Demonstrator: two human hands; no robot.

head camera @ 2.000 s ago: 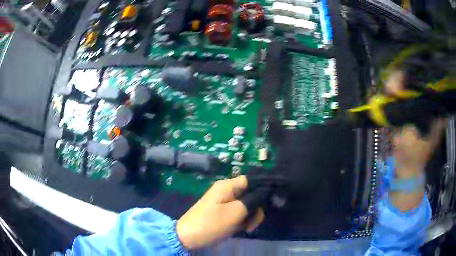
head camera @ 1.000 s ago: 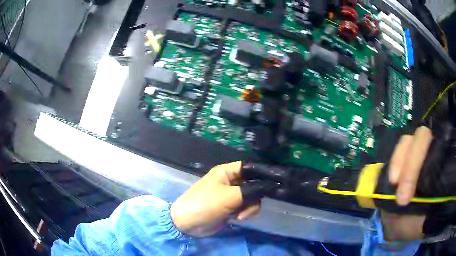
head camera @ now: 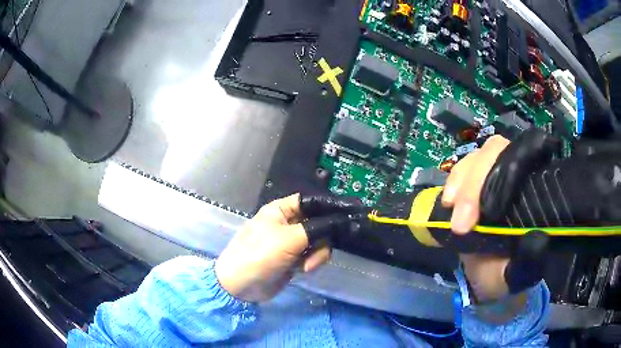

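Note:
My right hand [head camera: 476, 183], with black finger coverings, is shut on a thick black electric screwdriver [head camera: 524, 197] that has a yellow ring and points left. My left hand [head camera: 272, 245] has black-covered fingertips closed around the screwdriver's tip; any screw there is hidden. Both are above the front edge of the black fixture [head camera: 293, 160]. The fixture holds a large green circuit board [head camera: 408, 129] with grey blocks and red-copper coils. The hands and tool hide part of the board's near edge.
A black tray [head camera: 272, 47] with small loose screws and a thin dark stick lies left of the board, near a yellow X mark [head camera: 329, 76]. A round dark base [head camera: 102, 122] stands on the grey metal surface [head camera: 184, 122] at far left. A pale metal rail [head camera: 177, 204] runs along the front.
The view has shifted left, bringing the screw tray into sight. My right hand has brought the screwdriver from the far right to my left fingertips. My right hand's grip shows more clearly.

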